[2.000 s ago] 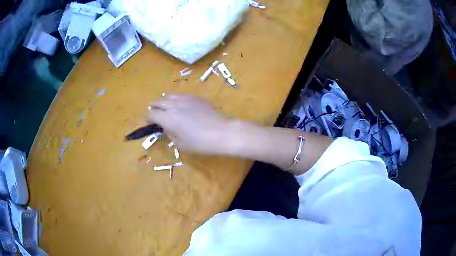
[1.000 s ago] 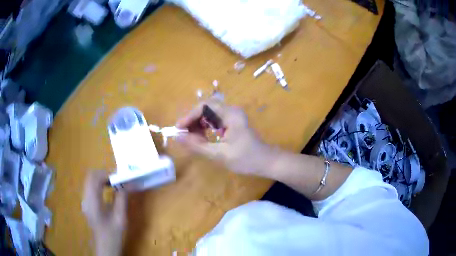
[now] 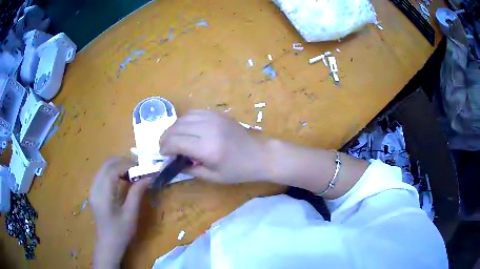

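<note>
A white housing shell [image 3: 150, 131] lies on the orange bench, its round recessed end away from me and its box end near me. My left hand [image 3: 117, 202] holds the box end at its left corner. My right hand [image 3: 210, 147] is over the shell's right side, gripping the dark hand tool [image 3: 171, 171], which points down-left across the box end. The fingers of my right hand touch the shell near the rim. Whether they also hold a small white insert is hidden. Loose white inserts [image 3: 259, 115] lie beyond my right wrist.
More white housings [image 3: 37, 118] stand at the left, above a dark metallic heap [image 3: 22, 223]. A puffy parts bag [image 3: 331, 18], stray inserts [image 3: 332, 65] and a black slotted strip [image 3: 416, 18] are at the far right. An open carton [image 3: 429, 142] stands beside the bench.
My left hand and the housing have come together with my right hand. The right hand has moved onto the shell's box end with the tool. The view has shifted, showing the metallic heap.
</note>
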